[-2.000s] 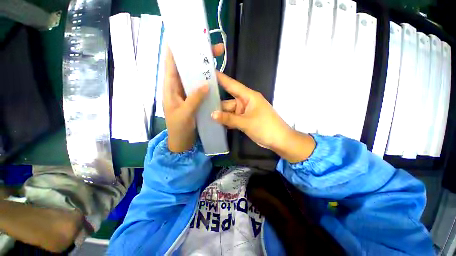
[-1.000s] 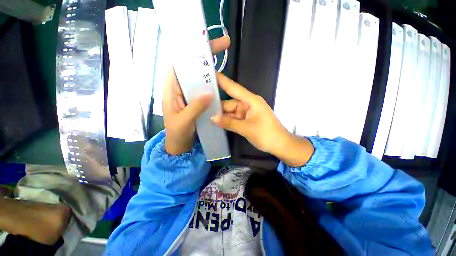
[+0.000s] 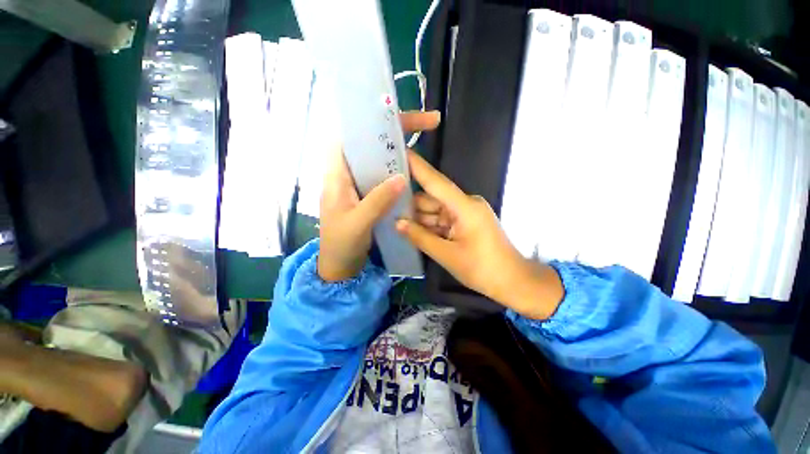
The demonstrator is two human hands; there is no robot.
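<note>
A white-grey light bar [image 3: 360,89] stands tilted in front of me, its top cut off by the upper edge. It has a small red mark and small dark printed marks. My left hand [image 3: 355,213] is closed around its lower part, thumb on the face and a finger showing past the right edge. My right hand [image 3: 466,235] is at the bar's lower right edge, thumb and forefinger against it, the other fingers curled. A thin white cord [image 3: 421,84] lies behind the bar, partly hidden.
A black tray [image 3: 475,115] at right holds white bars [image 3: 586,160] in two groups. Flat white strips [image 3: 249,151] lie left of the bar, beside a silvery perforated sheet [image 3: 178,168]. A neighbour's arm [image 3: 75,381] is at lower left. A metal post [image 3: 89,27] is upper left.
The whole view has shifted, so everything sits a little further right and lower. Both hands keep hold of the bar, which looks greyer and turned slightly.
</note>
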